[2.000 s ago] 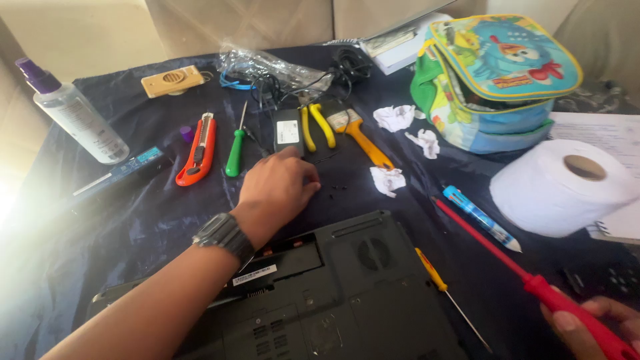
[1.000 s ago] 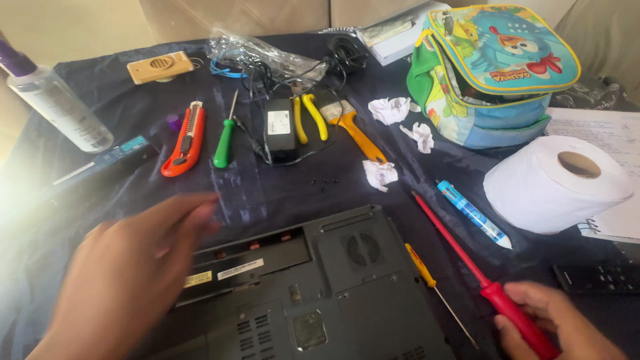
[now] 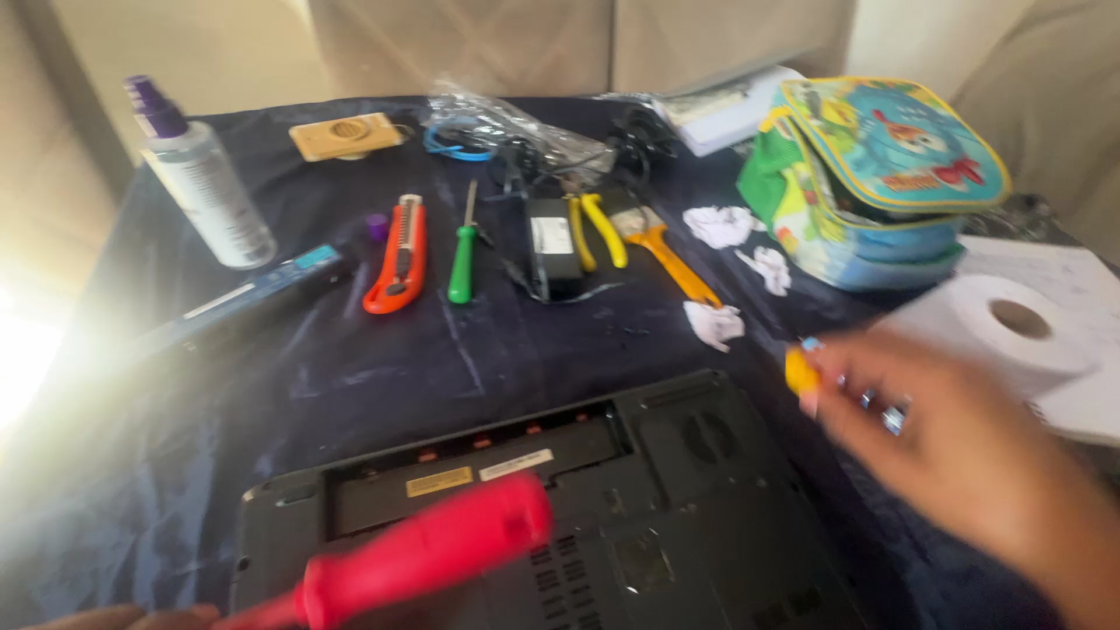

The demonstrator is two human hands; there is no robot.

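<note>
An upturned black laptop (image 3: 700, 534) lies on the dark cloth, its battery bay uncovered. My left hand (image 3: 131, 617), mostly cut off at the bottom edge, holds the red screwdriver (image 3: 437, 547) by its shaft end; its handle points up and right over the laptop. To the right of the laptop, my right hand (image 3: 945, 437) is blurred, with the yellow handle of a small screwdriver (image 3: 801, 372) between thumb and fingers. A blue pen (image 3: 892, 420) shows in part behind those fingers. Small dark screws (image 3: 634, 331) lie beyond the laptop.
Behind the laptop are an orange utility knife (image 3: 402, 258), green screwdriver (image 3: 462, 267), black power adapter (image 3: 553, 249), yellow-handled pliers (image 3: 604, 232) and brush (image 3: 674, 262). Crumpled paper (image 3: 713, 324), a toilet roll (image 3: 1006, 332) and lunch bag (image 3: 901, 245) stand right; a spray bottle (image 3: 210, 192) stands left.
The red screwdriver has passed from my right hand to my left. The yellow screwdriver, earlier lying beside the laptop, is now in my right hand. My left hand has moved back toward the bottom edge.
</note>
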